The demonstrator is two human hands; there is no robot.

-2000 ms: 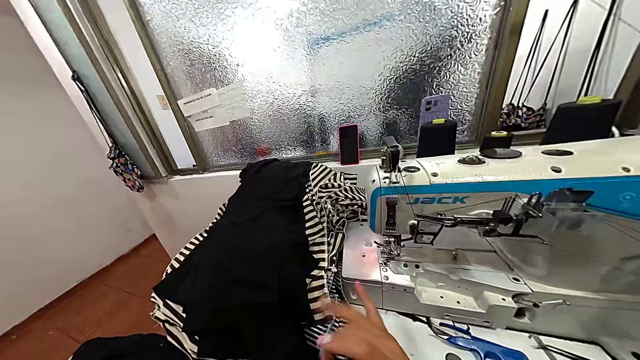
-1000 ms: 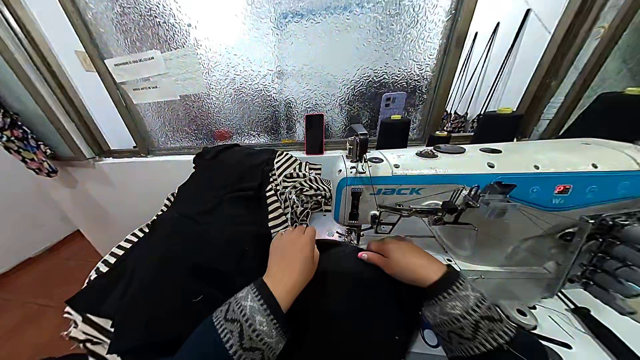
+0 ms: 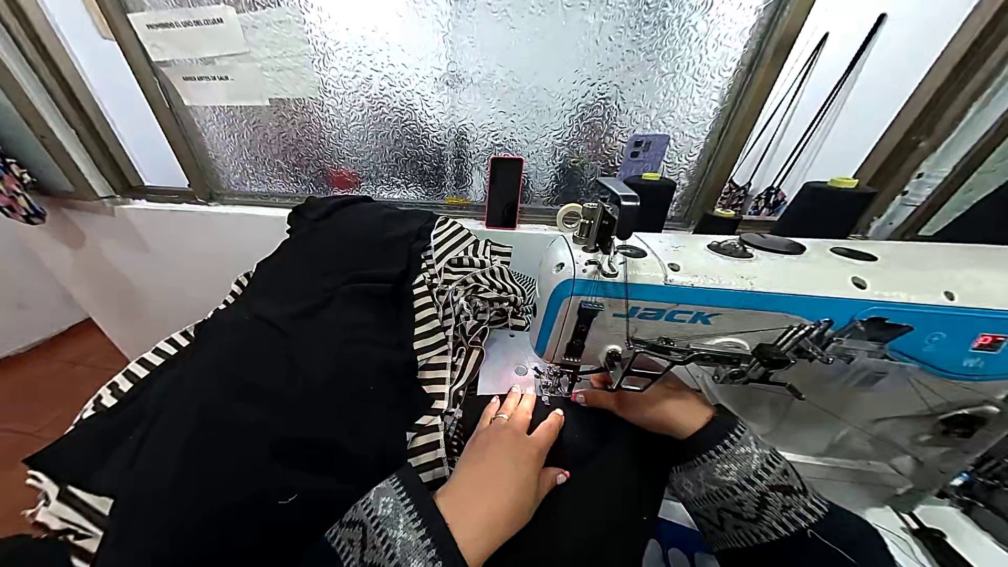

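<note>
Black fabric lies under the presser foot of a white and blue Jack sewing machine. My left hand rests flat on this fabric, fingers spread, their tips just left of and in front of the foot. My right hand is at the fabric's edge, right of the foot, its thumb beside the needle area; its other fingers are partly hidden behind the thread guides. To the left, a heap of black fabric with black-and-white striped fabric spreads beside the machine bed.
On the ledge behind stand a phone with a red edge, a roll of tape and a purple phone. Black thread cones stand behind the machine. Blue-handled scissors or a similar blue item lie partly hidden below my right sleeve.
Two seconds ago one hand was seen near the foot; now both are on black fabric there. Since one second ago, my left hand has flattened and my right hand has moved in beside the foot.
</note>
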